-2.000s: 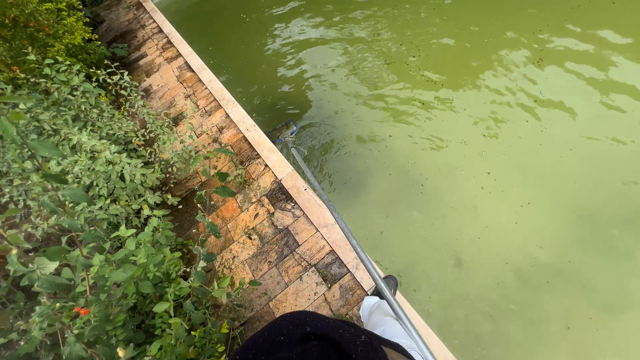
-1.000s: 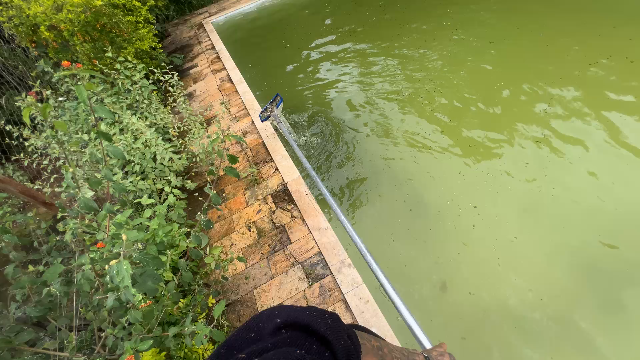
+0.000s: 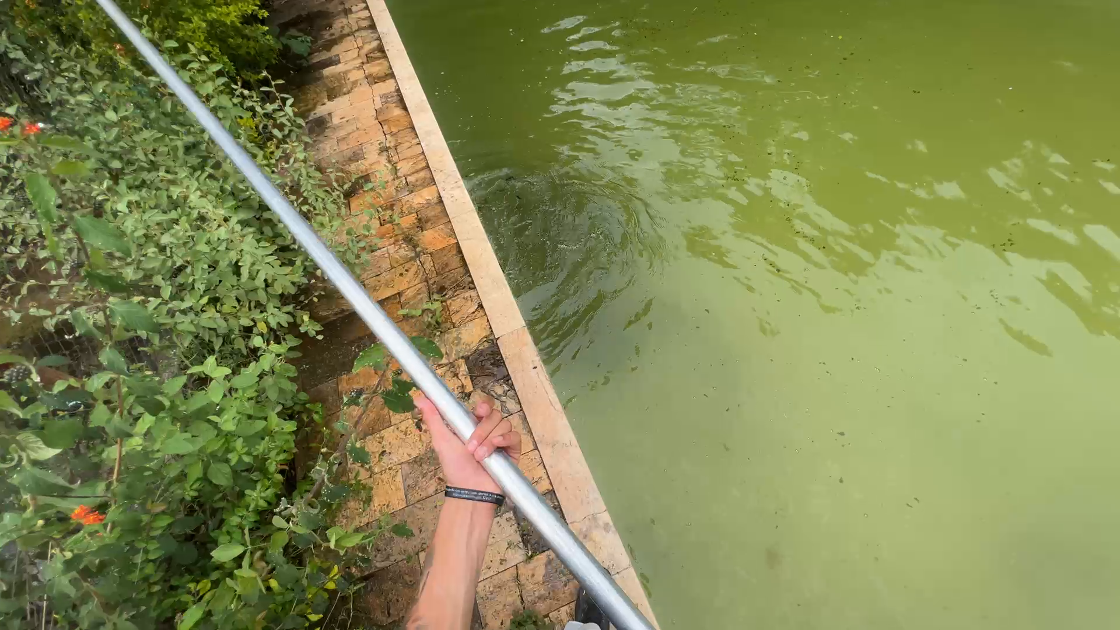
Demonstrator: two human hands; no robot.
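Observation:
A long metal pole (image 3: 350, 293) runs diagonally from the upper left corner to the bottom edge in the head view. My left hand (image 3: 471, 442) grips it from beneath, thumb on one side and fingers curled over the other, with a dark wristband (image 3: 473, 496) at the wrist. The pole passes above the plants and the paving, and its far end is outside the view. My right hand is not in view.
Green, murky pool water (image 3: 831, 394) fills the right side, with ripples near the pale stone coping (image 3: 525, 367). Uneven stone paving (image 3: 394, 446) borders it. Leafy shrubs (image 3: 201, 367) with orange flowers crowd the left. Part of a dark shoe (image 3: 591, 610) shows at the bottom.
The pole has swung left from the pool edge to over the shrubs. Its blue-edged head, at the coping one second ago, is out of view. My left hand now shows fully.

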